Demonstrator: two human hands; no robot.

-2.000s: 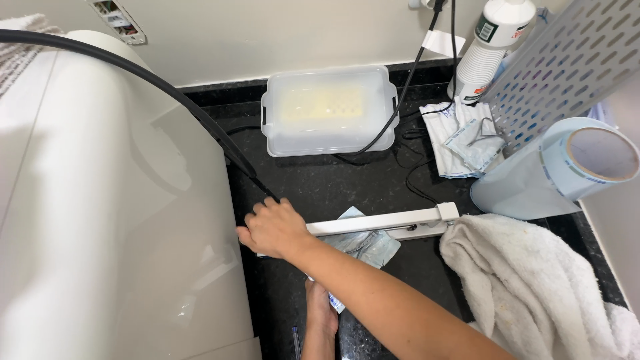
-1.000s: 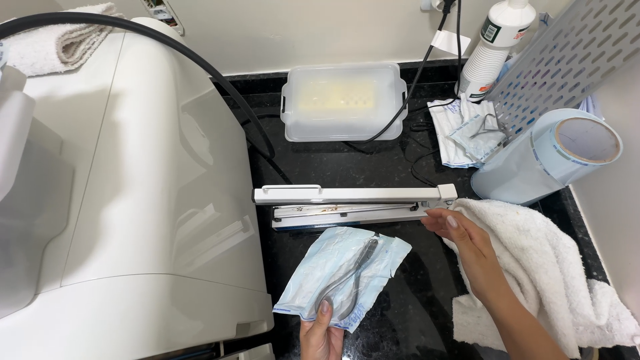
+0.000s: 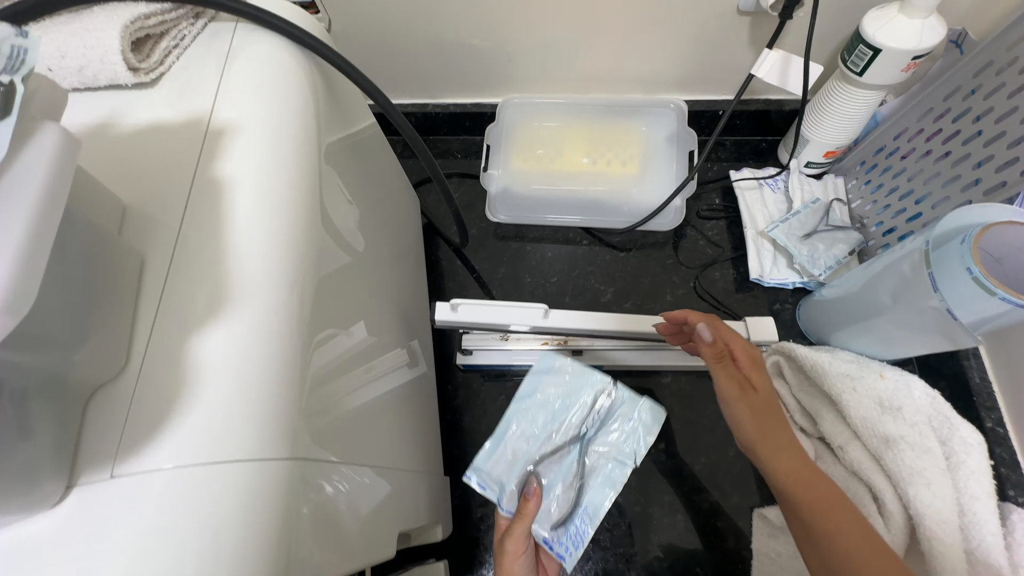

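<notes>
My left hand (image 3: 524,532) grips the lower edge of a clear-and-blue sterilization pouch (image 3: 552,416), thumb on top. Inside the pouch lie metal pliers-like forceps (image 3: 582,448) with curved handles. Just beyond the pouch is a white impulse heat sealer (image 3: 592,319), its long arm raised a little above the base. My right hand (image 3: 704,344) is at the right part of the sealer arm, fingers loosely bent and nothing held; whether the fingertips touch the arm is unclear.
A large white machine (image 3: 264,280) fills the left. Behind the sealer sits a lidded plastic box (image 3: 588,164), crossed by a black cable. Filled pouches (image 3: 816,232), a roll of pouch film (image 3: 888,296), a white bottle (image 3: 892,40), a perforated basket (image 3: 952,128) and a white towel (image 3: 888,432) stand or lie on the right.
Two seconds ago one hand pressed on the sealer arm over the pouch; the arm has since risen and the pouch is out in front of it. My right hand has moved from the arm's left end to its right part.
</notes>
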